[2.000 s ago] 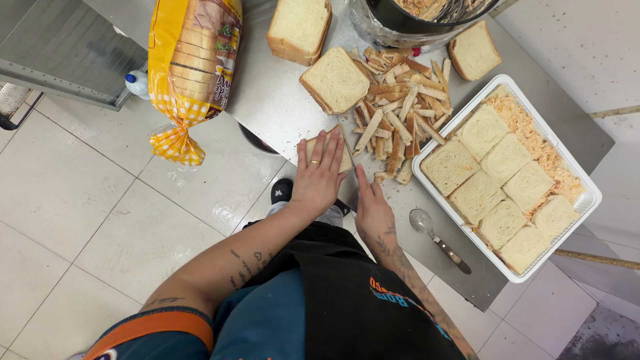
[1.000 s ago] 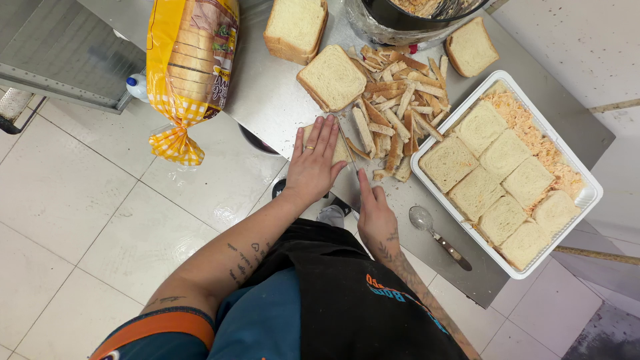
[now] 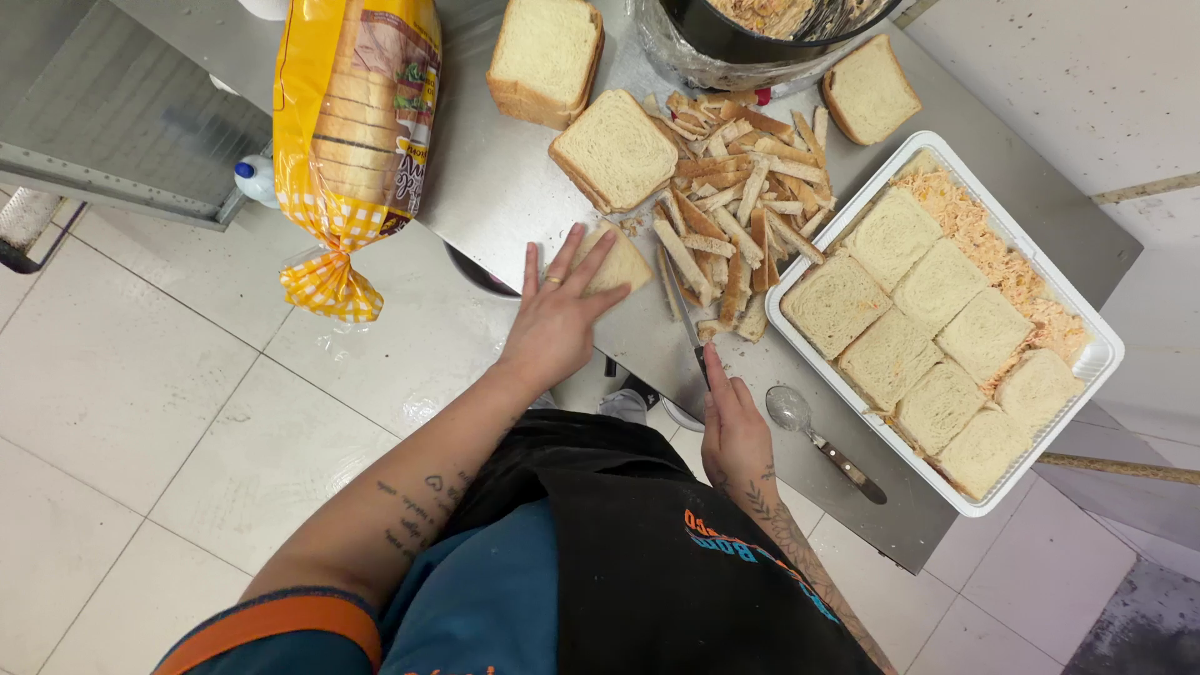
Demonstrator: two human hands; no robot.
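Note:
My left hand point(image 3: 562, 323) lies spread over a slice of white bread point(image 3: 623, 264) near the steel table's front edge, its fingers resting on the slice. In my right hand point(image 3: 736, 422) is a knife point(image 3: 684, 305) with a dark handle, its blade beside the pile of cut bread crusts point(image 3: 736, 202). Behind the slice sits a short stack of bread point(image 3: 614, 150), with a taller bread stack point(image 3: 547, 56) farther back. A white plastic tray point(image 3: 1104, 352) at the right holds several crustless slices point(image 3: 891, 361) and shredded orange filling point(image 3: 980, 248).
A spoon point(image 3: 825, 445) lies between my right hand and the tray. A dark bowl of filling point(image 3: 750, 42) stands at the back, near another piece of sliced bread point(image 3: 872, 89). A yellow bread bag point(image 3: 356, 141) is at the left, beside a capped bottle point(image 3: 255, 178).
The knife has moved right, away from the slice and toward the crusts. My left hand's fingers have spread wider over the slice.

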